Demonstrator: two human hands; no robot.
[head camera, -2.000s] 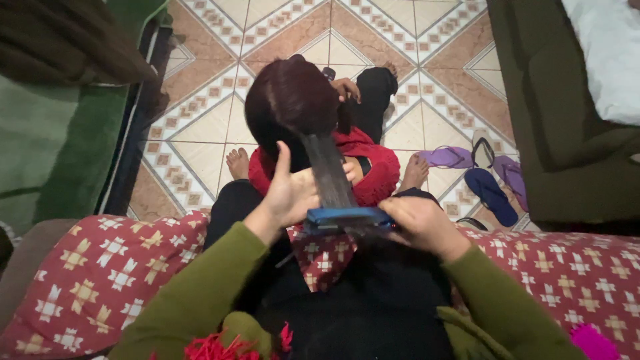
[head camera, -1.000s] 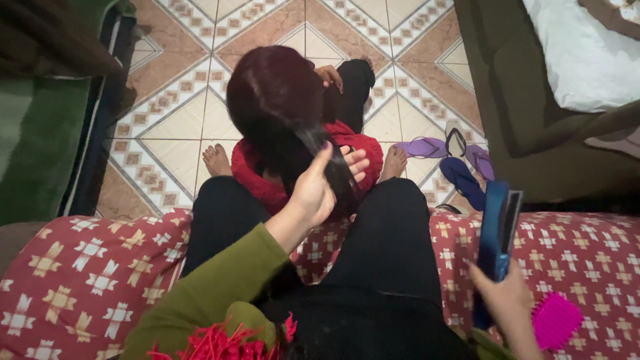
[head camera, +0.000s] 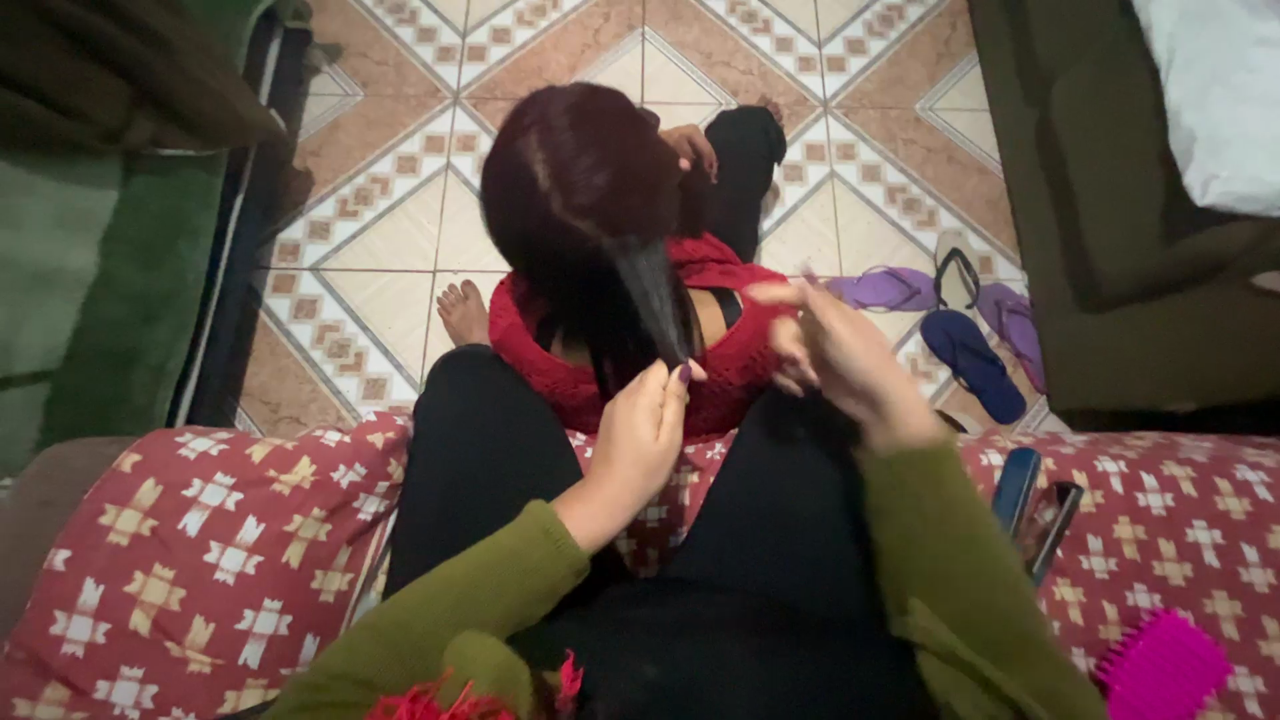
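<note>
A person in a red knit top (head camera: 530, 325) sits on the floor between my knees, with the back of the head towards me. My left hand (head camera: 640, 430) pinches a straight lock of dark hair (head camera: 650, 290) between thumb and fingers, drawn back from the head. To the right of the lock, my right hand (head camera: 840, 350) is raised with fingers apart, blurred and holding nothing. A blue hair straightener (head camera: 1018, 490) lies with its plates apart on the patterned cover beside my right thigh, partly behind my sleeve.
A pink hairbrush (head camera: 1165, 665) rests on the red patterned cover (head camera: 1180, 530) at lower right. Purple flip-flops (head camera: 885, 288) and a dark blue flip-flop (head camera: 972, 365) lie on the tiled floor. A dark brown sofa (head camera: 1090, 250) stands at right, with white cloth (head camera: 1220, 110) on it.
My right hand has let go of the hair straightener, which now lies on the cover, and has moved towards the hair. My left hand, spread beneath the hair before, now pinches a lock.
</note>
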